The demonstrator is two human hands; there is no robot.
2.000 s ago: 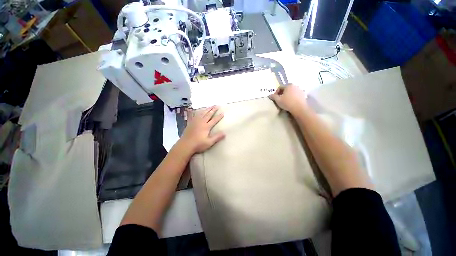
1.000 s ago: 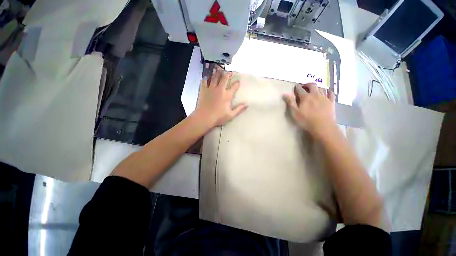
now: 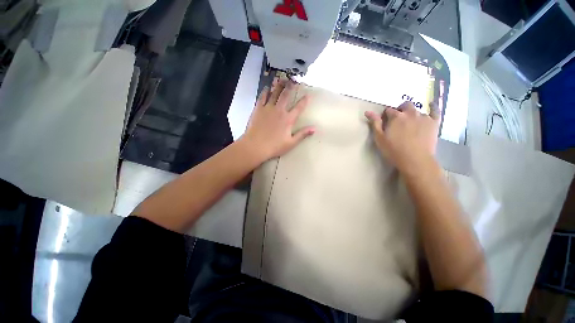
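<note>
A large beige panel point(image 3: 334, 208) lies in front of me, its far edge over the near part of the white sewing template point(image 3: 369, 70). My left hand point(image 3: 274, 123) lies flat with spread fingers on the panel's far left corner, just below the sewing machine head point(image 3: 293, 31). My right hand point(image 3: 406, 132) is on the panel's far right edge, fingers bent near the handwritten black marks; whether it pinches the edge is hard to tell. The panel bulges slightly between the hands. The needle area is partly hidden by the head.
A stack of beige panels point(image 3: 63, 132) with dark pieces lies at the left, beside the black cover plate point(image 3: 189, 107). A control panel point(image 3: 542, 44) and white cables point(image 3: 498, 104) are at the upper right. Another beige sheet point(image 3: 523, 214) spreads at the right. A shiny metal surface point(image 3: 63, 265) is at lower left.
The view has moved closer and tilted down. My right hand has shifted from pinching the panel's far edge to resting on it with bent fingers. My left hand has moved slightly to the far corner.
</note>
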